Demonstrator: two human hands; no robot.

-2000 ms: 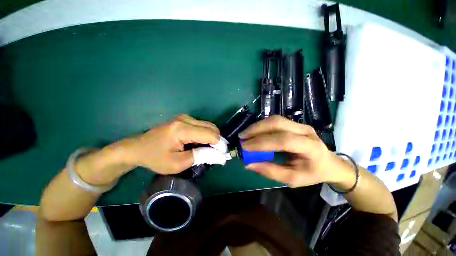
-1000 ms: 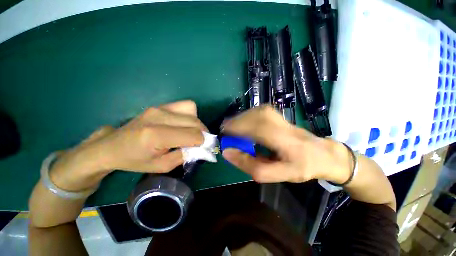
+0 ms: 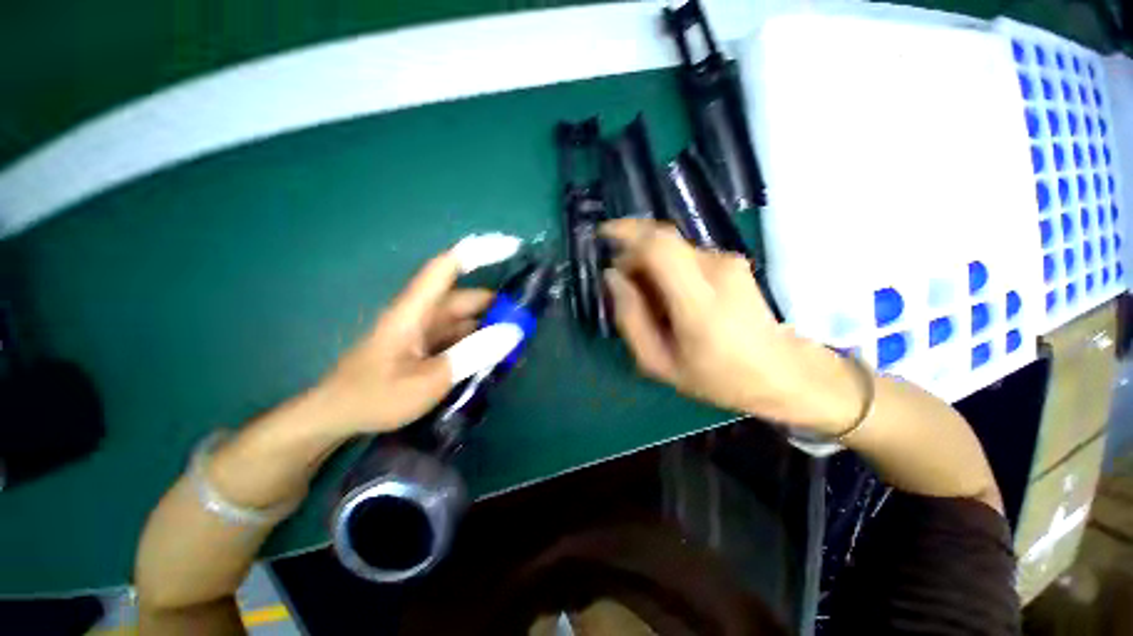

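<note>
My left hand (image 3: 404, 342), with white wraps on thumb and finger, holds the black appliance body by its handle. The thumb lies along the blue component (image 3: 512, 326), which sits in the open handle. The round barrel head (image 3: 395, 512) with its silver-grey ring points towards me at the bench's front edge. My right hand (image 3: 702, 311) is at the loose black handle covers, its fingertips at the forked cover (image 3: 586, 230). Blur hides whether they grip it.
More black covers (image 3: 721, 124) lie beside it, some partly behind my right hand. A white component tray (image 3: 895, 162) with blue parts fills the right. Cardboard cartons (image 3: 1069, 447) stand below it. A dark object (image 3: 50, 416) is at the left edge. A pale rail (image 3: 373, 93) runs behind.
The blue component has gone from my right fingers and now sits in the handle under my left thumb. My right hand has moved to the loose covers. The view has shifted.
</note>
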